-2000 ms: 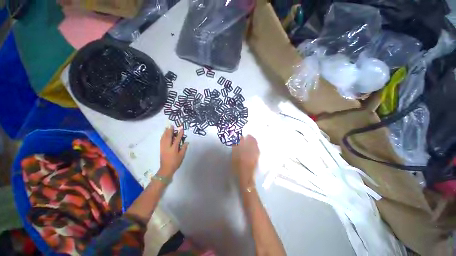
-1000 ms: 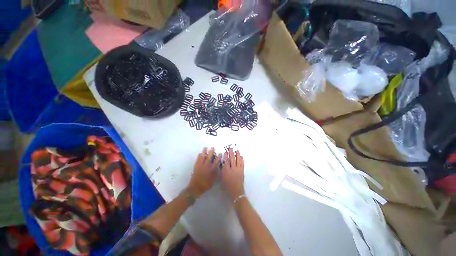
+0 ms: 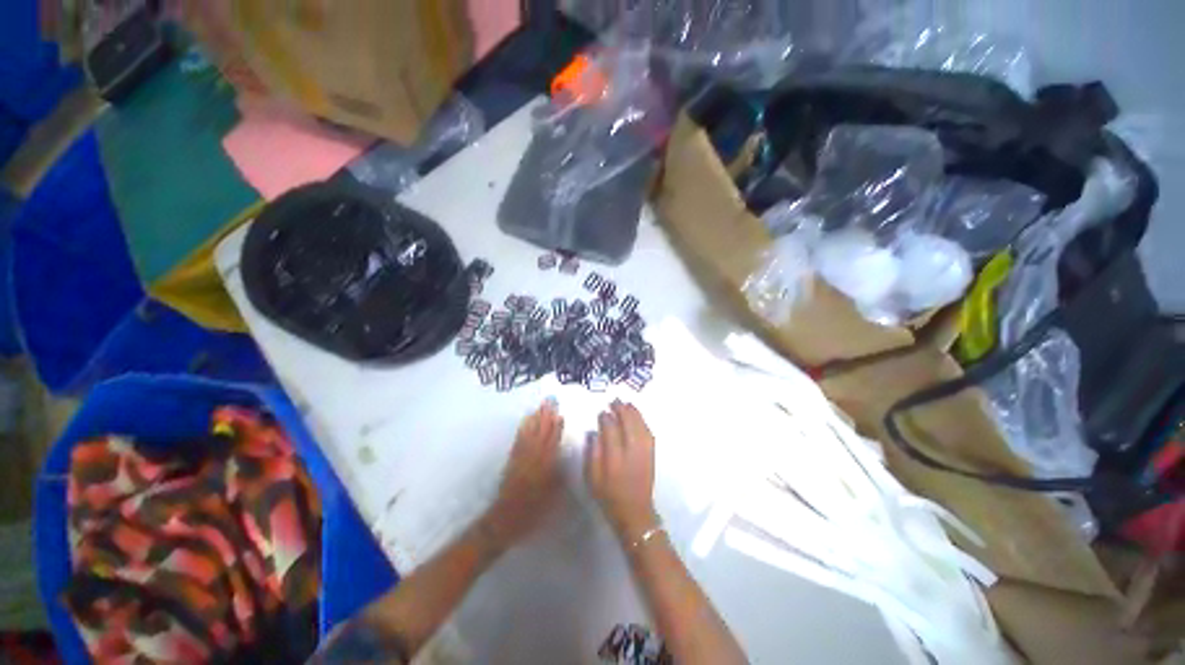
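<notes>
A loose pile of small black slider buckles (image 3: 559, 344) lies on the white table (image 3: 442, 455). My left hand (image 3: 530, 455) rests low over the table just in front of the pile, fingers pointing at it. My right hand (image 3: 623, 461) is beside it, also just in front of the pile, with fingers bent down. I see nothing held in either hand, but the undersides of the fingers are hidden. A small separate group of buckles (image 3: 633, 644) lies at the bottom edge of the picture, near my right forearm.
A black round tray (image 3: 351, 276) stands left of the pile. A dark plastic-wrapped pad (image 3: 578, 188) lies behind it. White strips (image 3: 832, 487) run along the right, beside an open cardboard box (image 3: 767, 312). A blue tub (image 3: 351, 559) with camouflage-like fabric (image 3: 195, 533) stands at lower left.
My hands first came together on a few buckles in front of the pile; now they are slightly apart near it. A small group of buckles now shows at the bottom edge. The view has shifted.
</notes>
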